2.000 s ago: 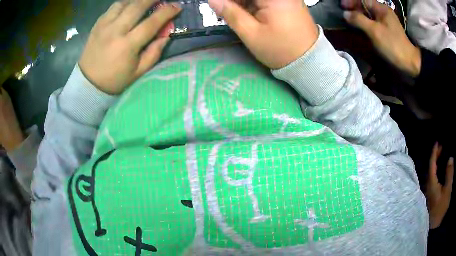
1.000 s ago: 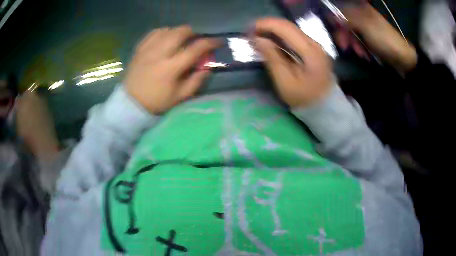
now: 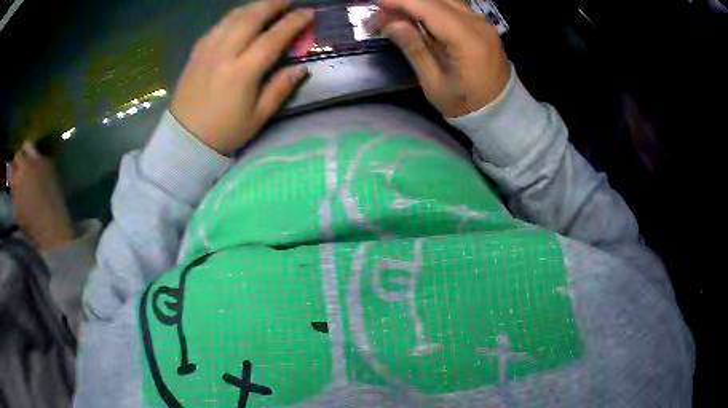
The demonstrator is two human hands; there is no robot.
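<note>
A flat black electronic unit (image 3: pixel 334 32) lies between my two hands near the top edge of the view. It has a red-pink patch (image 3: pixel 303 40) at its left end and a white label (image 3: pixel 363 22) toward the right. My left hand (image 3: pixel 239 76) has its fingers on the unit's left end. My right hand (image 3: pixel 451 56) has its fingers on the right end, partly hiding the label. Fine detail of the unit is too small and blurred to tell.
The dark green bench (image 3: pixel 104 80) spreads to the left, with a pale metallic edge (image 3: pixel 351 80) just below the unit. Another person's hand (image 3: pixel 36 195) is at the left. A part of another pale-labelled item (image 3: pixel 488 12) shows beyond my right hand. The right side is dark.
Since one second ago, my hands and the unit sit higher in the view. The other person's hand and the bright-labelled piece at the upper right no longer show as before.
</note>
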